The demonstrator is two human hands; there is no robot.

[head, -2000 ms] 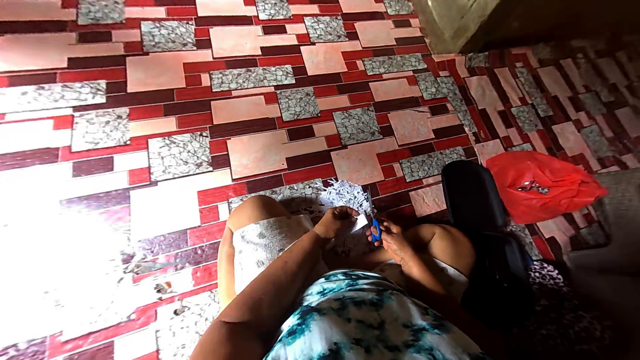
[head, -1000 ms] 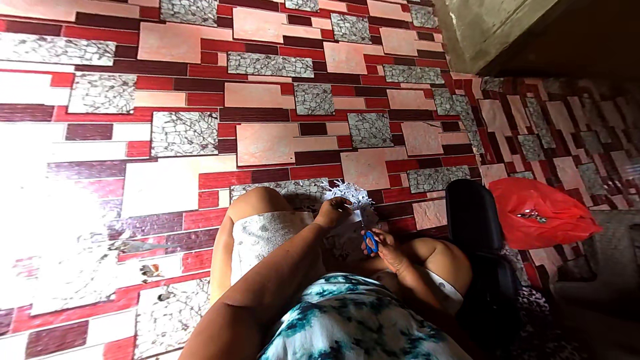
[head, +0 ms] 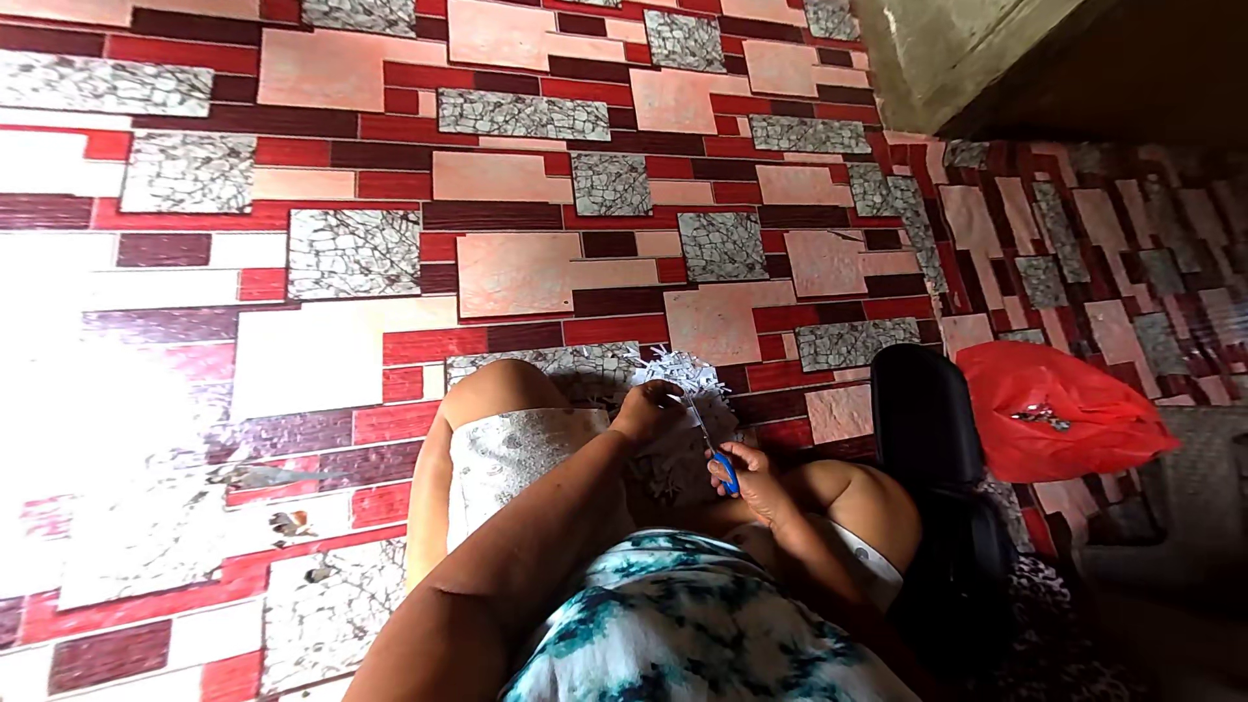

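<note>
My right hand [head: 749,480] grips the blue handles of a pair of scissors [head: 723,470], whose blades point up and to the left. Beside the blade tips is my left hand [head: 651,411], its fingers pinched together on what looks like a small piece of white paper, mostly hidden by the fingers. Just beyond both hands, a heap of thin white paper strips [head: 682,370] lies on the patterned floor. More pale scraps lie in the shade between my legs.
An open black case [head: 924,414] stands to the right of my knee. Beyond it is a red plastic bag [head: 1068,414] with small shiny items on top. A concrete ledge [head: 926,58] is at the upper right. Small debris [head: 291,525] lies on the floor at left.
The white piece that showed between my hands is now mostly out of sight. The scissors, their blades now plainly seen, remain in my right hand. The view has shifted slightly.
</note>
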